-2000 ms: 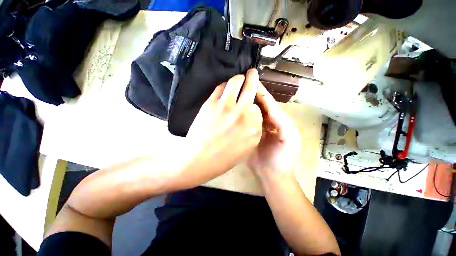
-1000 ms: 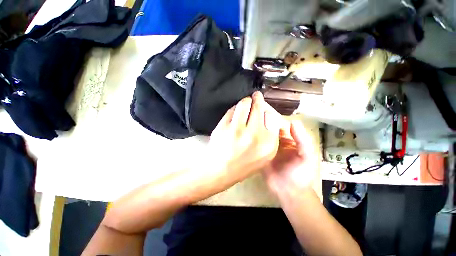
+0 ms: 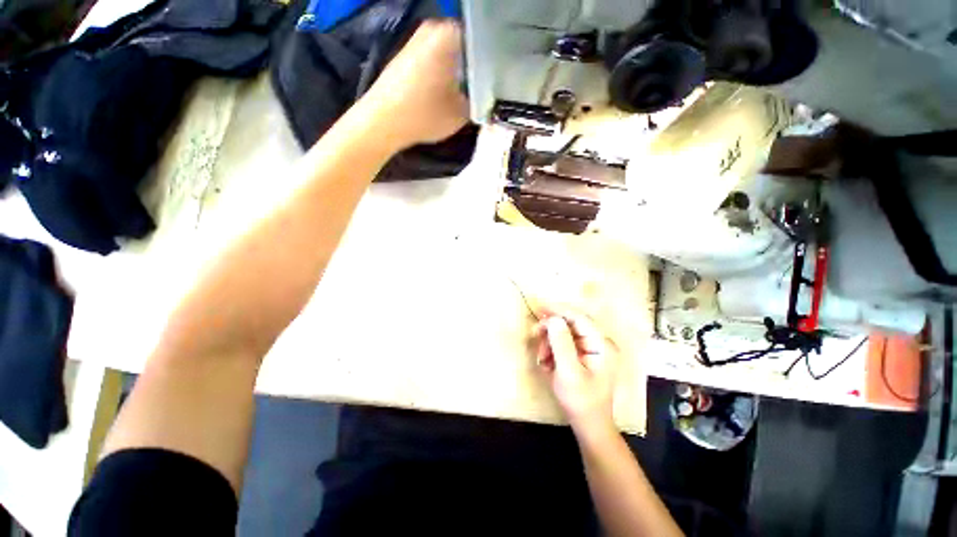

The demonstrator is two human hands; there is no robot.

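The black fabric bag lies at the upper middle of the table, left of the sewing machine head, away from the brown block. My left hand is on the bag, closed on its cloth; the fingertips are hidden beside the machine head. My right hand is low over the table, its fingertips pinched on a thin dark thread that runs up and left. The bag's far part is cut off by the picture's top edge.
The machine's pale arm is right of the brown block. Red and black snips hang at the right above black cords. Black bags lie at the left. A round tin is low right.
The bag has left the needle area and moved up and left with my left hand. My right hand has parted from it and moved down towards the table's front edge, with a thread now visible.
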